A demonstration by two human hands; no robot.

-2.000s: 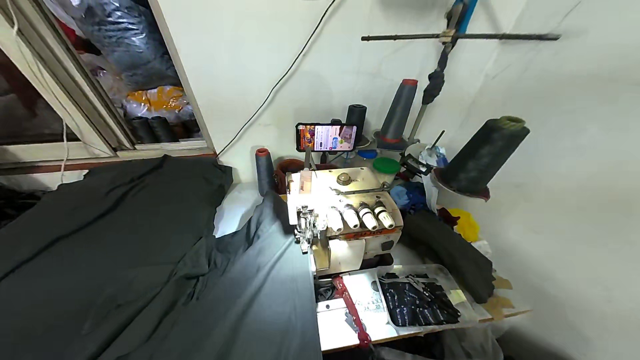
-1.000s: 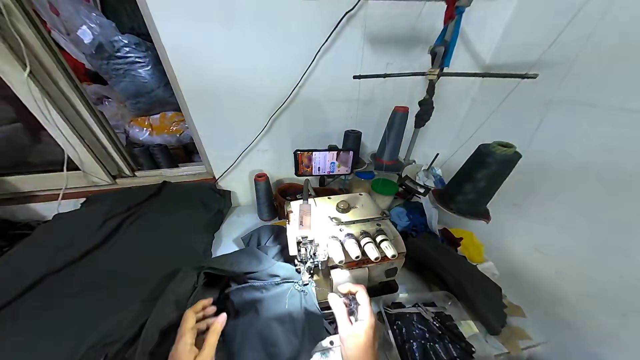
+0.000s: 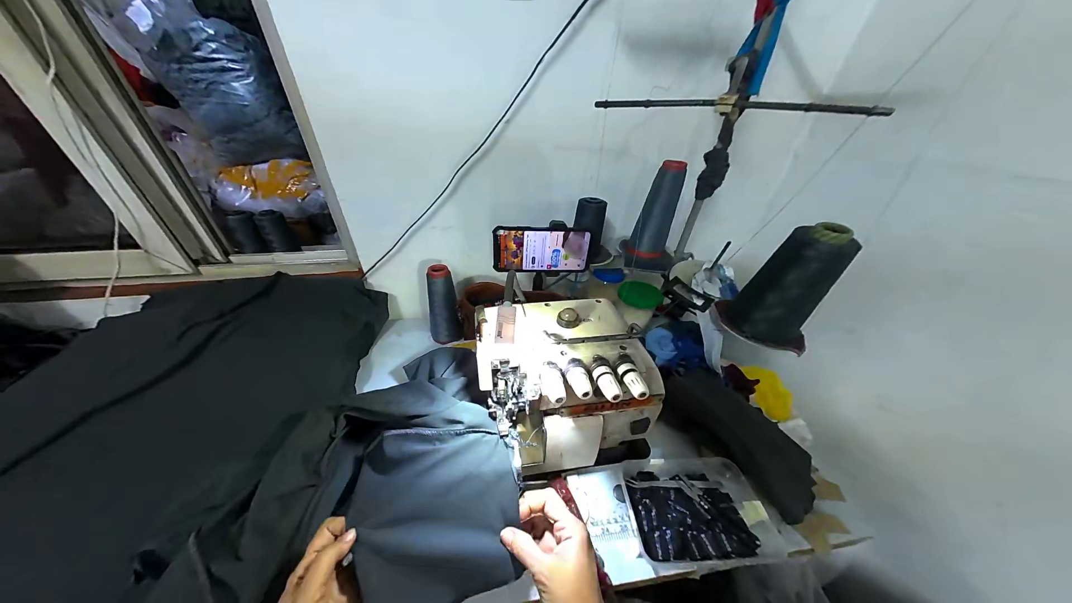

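Observation:
Dark grey fabric [image 3: 435, 502] lies at the needle area of an overlock sewing machine [image 3: 578, 368], with a stitched seam across it near the presser foot. My left hand [image 3: 322, 561] grips the left edge of this piece between thumb and fingers. At its right edge, just below the machine, my right hand [image 3: 553, 544] pinches the cloth between thumb and forefinger. More dark fabric [image 3: 167, 402] spreads over the table to the left. Part of a red-handled tool [image 3: 569, 498] shows behind my right hand.
A clear plastic tray [image 3: 775, 532] with dark pieces stands right of my right hand. Behind the machine are a phone [image 3: 542, 249], a thread cone [image 3: 442, 303] and a green-lidded jar [image 3: 639, 306]. A large thread cone [image 3: 791, 285] leans at the right, beside a thread stand [image 3: 712, 172].
Both hands, out of view two seconds ago, came in at the bottom. Since one second ago, both have closed on the fabric's edges, and the piece now lies flatter below the machine.

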